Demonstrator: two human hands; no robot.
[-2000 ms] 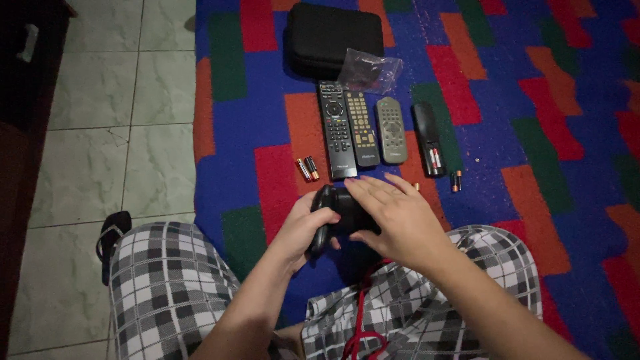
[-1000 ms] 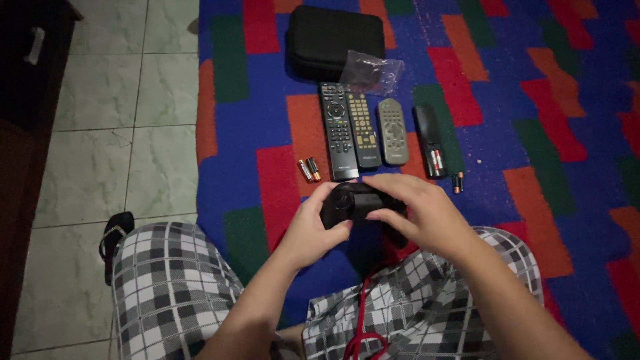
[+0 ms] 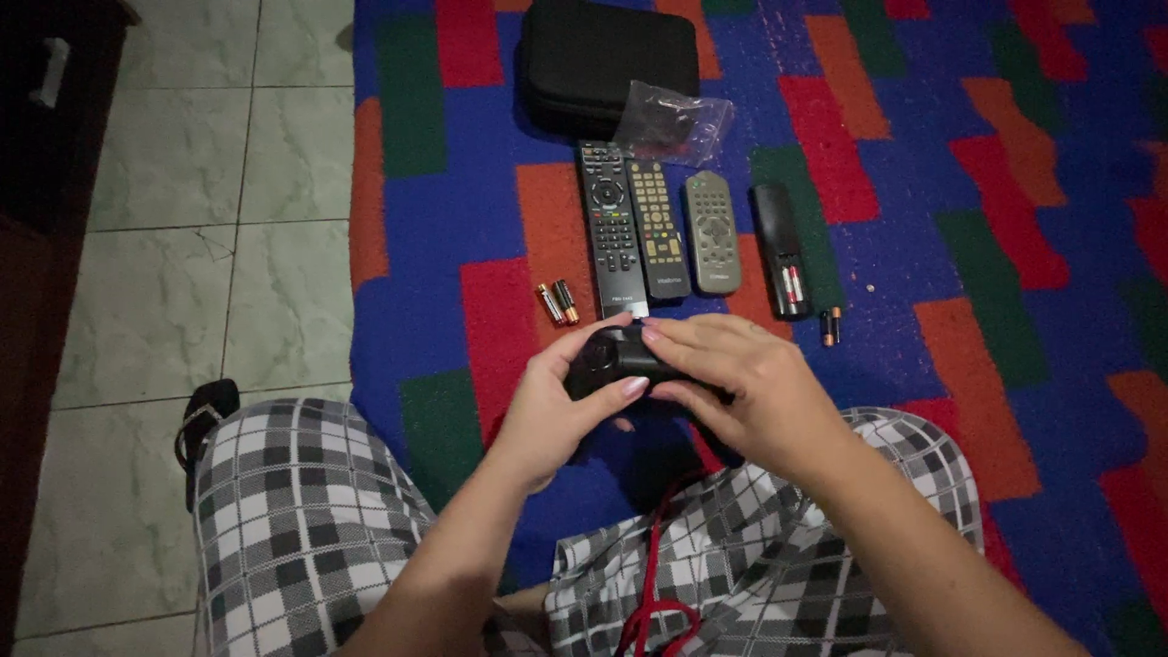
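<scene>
My left hand [image 3: 570, 397] grips the left end of a black game controller [image 3: 630, 354], its thumb across the near side. Over the controller's right part lies my right hand [image 3: 744, 388], fingers on top and thumb below, hiding much of it. Just beyond, a long black remote control [image 3: 613, 233], a dark remote with pale buttons [image 3: 659, 228] and a grey remote [image 3: 712, 234] lie side by side. Right of them, a black remote [image 3: 781, 251] lies with its battery compartment open and batteries inside. Loose AA-type batteries [image 3: 558, 302] rest at left, others [image 3: 830, 326] at right.
A black zippered case [image 3: 610, 64] stands behind the remotes, with a clear plastic bag [image 3: 680, 119] against its near edge. Everything sits on a patterned woven cloth [image 3: 411, 228]. Tiled floor [image 3: 155, 310] and a sandal [image 3: 212, 406] are at the left.
The controller has turned between my hands from a more upright tilt to lying more crosswise. My left thumb has shifted onto its near side.
</scene>
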